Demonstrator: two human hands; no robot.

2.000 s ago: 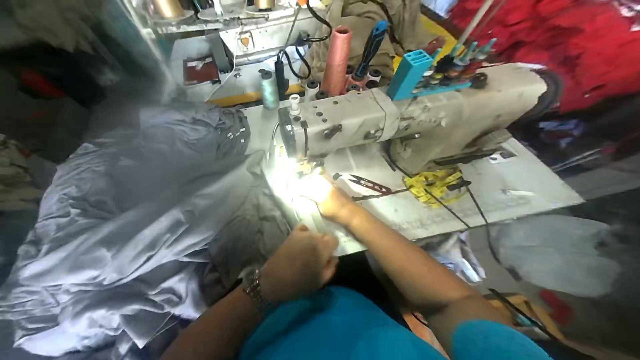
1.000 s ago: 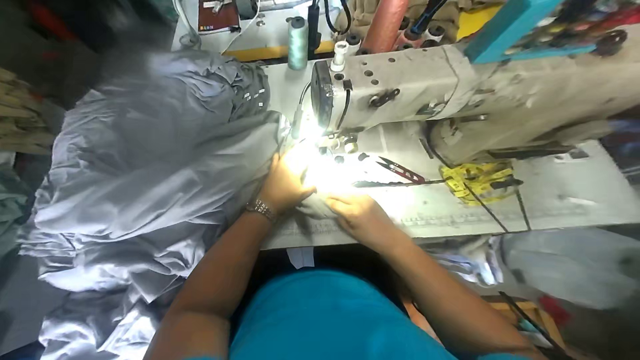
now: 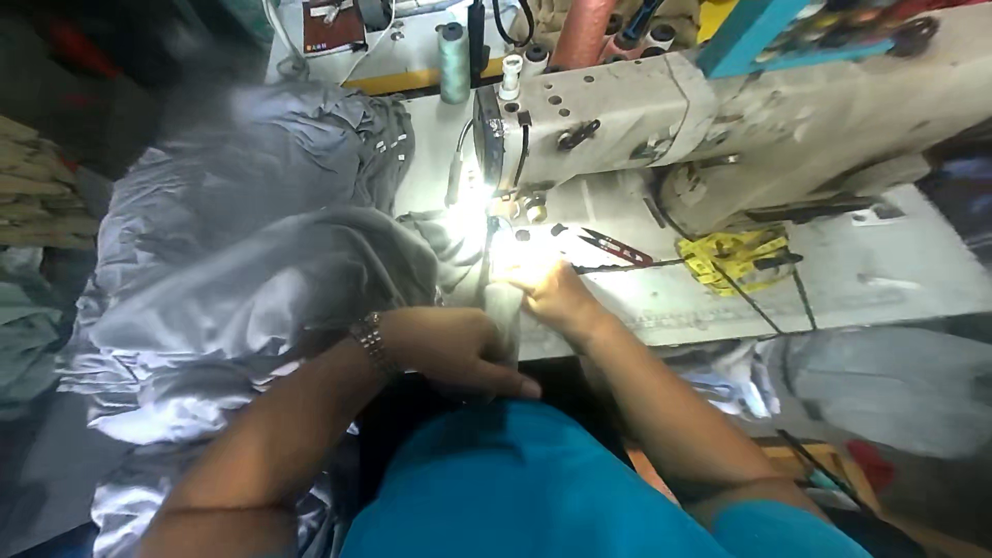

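A beige industrial sewing machine (image 3: pixel 612 108) spans the upper right, its needle area lost in bright lamp glare. Grey fabric (image 3: pixel 271 271) heaps at the left, and a strip of it runs below the needle area. My left hand (image 3: pixel 457 349), with a metal bracelet watch at the wrist, lies over the fabric at the table's front edge, thumb extended; its fingertips are hidden. Just in front of the needle area, my right hand (image 3: pixel 558 294) pinches the edge of the grey strip, its fingertips washed out by the light. Red-handled thread snips (image 3: pixel 616 246) lie to the right of it.
On the white table (image 3: pixel 659 310) sits a bundled yellow measuring tape (image 3: pixel 732 260) with dark cords across it. A pale green thread cone (image 3: pixel 454 63) stands behind the machine head's left side. Further cones and a blue holder (image 3: pixel 752 39) are at the top. Plastic sheeting (image 3: pixel 891 387) hangs at right.
My left hand has moved from beside the needle area toward my body, at the table's front edge. My right hand has moved forward, nearer the needle area.
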